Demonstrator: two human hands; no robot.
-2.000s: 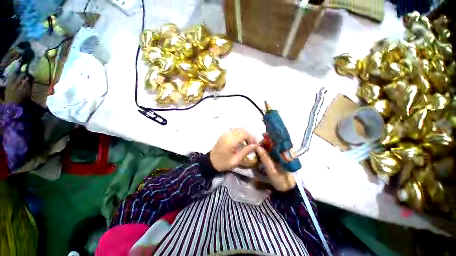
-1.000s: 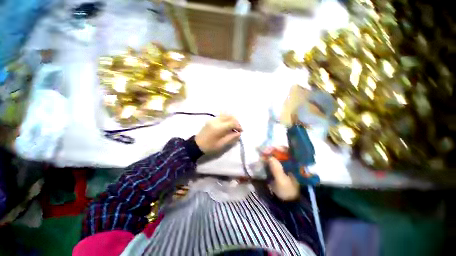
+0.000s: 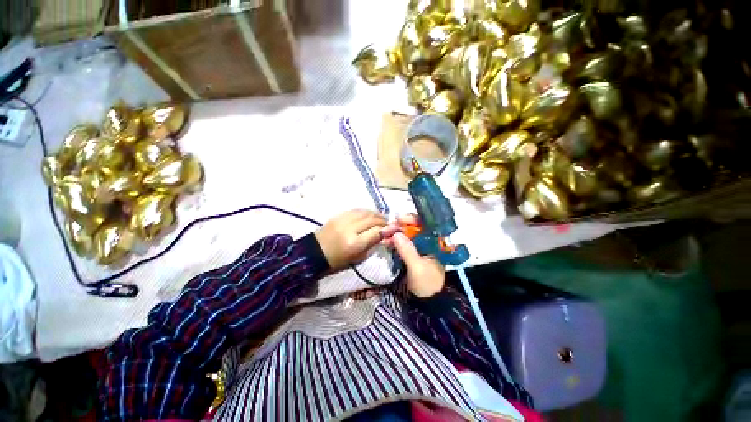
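The dark teal glue gun (image 3: 432,206) with orange trigger is held in my right hand (image 3: 418,268), nozzle pointing up and away, a whitish glue stick (image 3: 482,317) trailing from its back. My left hand (image 3: 352,239) is beside it, its fingertips pinched together and meeting the right fingers; whether a small piece is between them cannot be told. A narrow patterned strip (image 3: 362,165) lies on the table, its near end close to my fingertips. A bit of gold (image 3: 216,387) shows at my lap's left, mostly hidden by sleeve and apron.
A gold cluster (image 3: 119,181) sits left, a larger gold pile (image 3: 510,91) right. A grey-white ring (image 3: 449,136) stands on cardboard (image 3: 391,152). A brown box (image 3: 210,53) is at the back. A black cord (image 3: 193,222) crosses the table. A purple-grey stool (image 3: 560,338) stands lower right.
The view has swung right. The gold piece between my hands two seconds ago is no longer there. My left hand, apart from the gun a second ago, is now against my right fingers.
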